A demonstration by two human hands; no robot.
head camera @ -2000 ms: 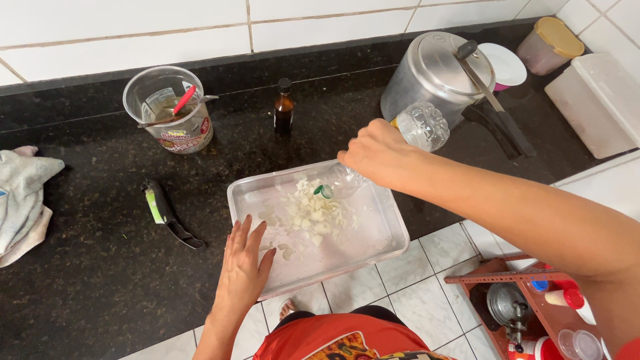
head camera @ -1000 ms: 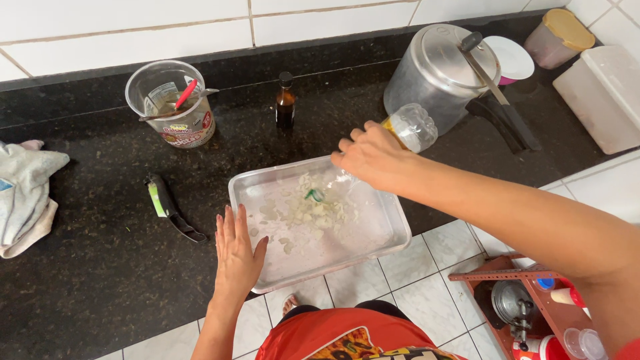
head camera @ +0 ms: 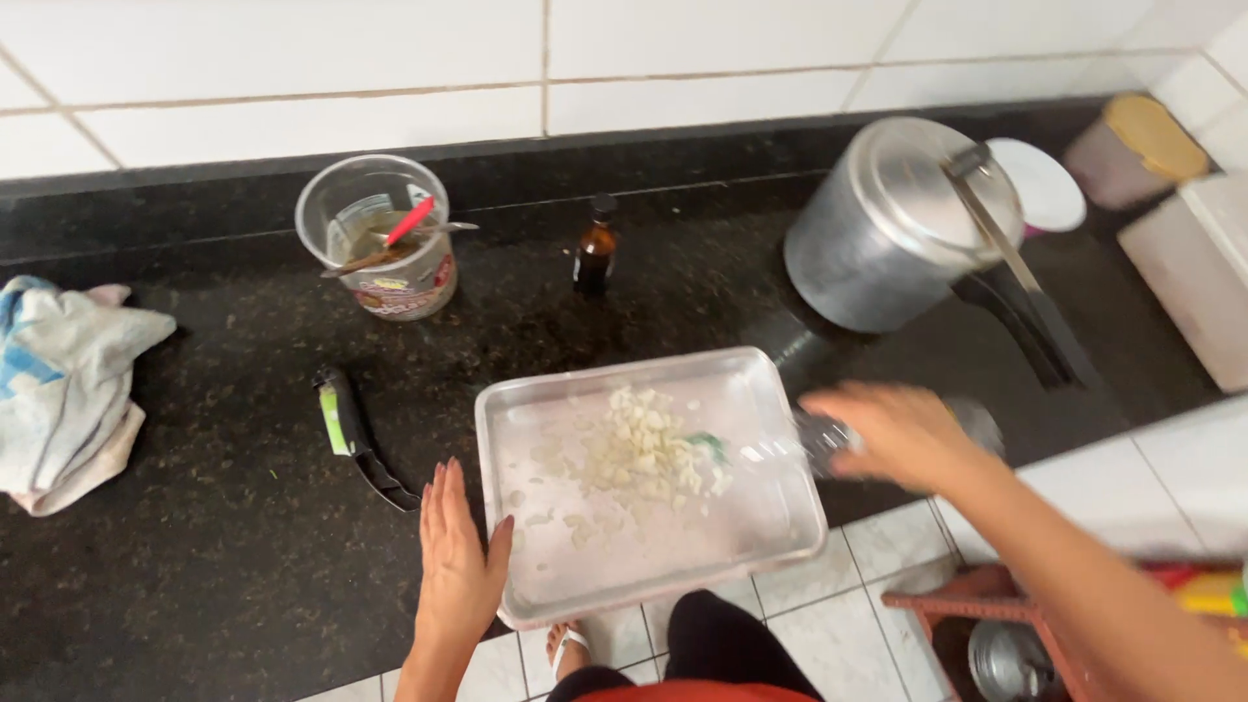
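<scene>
My right hand [head camera: 882, 434], blurred, is closed around a clear plastic bottle [head camera: 824, 444]. The bottle lies nearly sideways over the right rim of a rectangular metal baking pan [head camera: 575, 590], its green-tipped neck pointing at a pile of chopped whitish pieces [head camera: 648, 444]. Smaller bits and clear wet patches lie spread on the pan's left side. My left hand [head camera: 458, 556] rests against the pan's left edge, fingers apart, holding nothing. The pan's near edge juts past the counter edge.
Behind the pan stand a small amber bottle [head camera: 595, 249], a clear bucket with utensils [head camera: 375, 229] and a pressure cooker [head camera: 882, 239]. A black-handled tool with a green label [head camera: 341, 419] and a cloth [head camera: 63, 390] lie left. Lidded containers [head camera: 1136, 151] stand back right.
My right hand has moved right, from above the pan to just outside its right rim, with the bottle still in it. My left hand stays at the pan's left side.
</scene>
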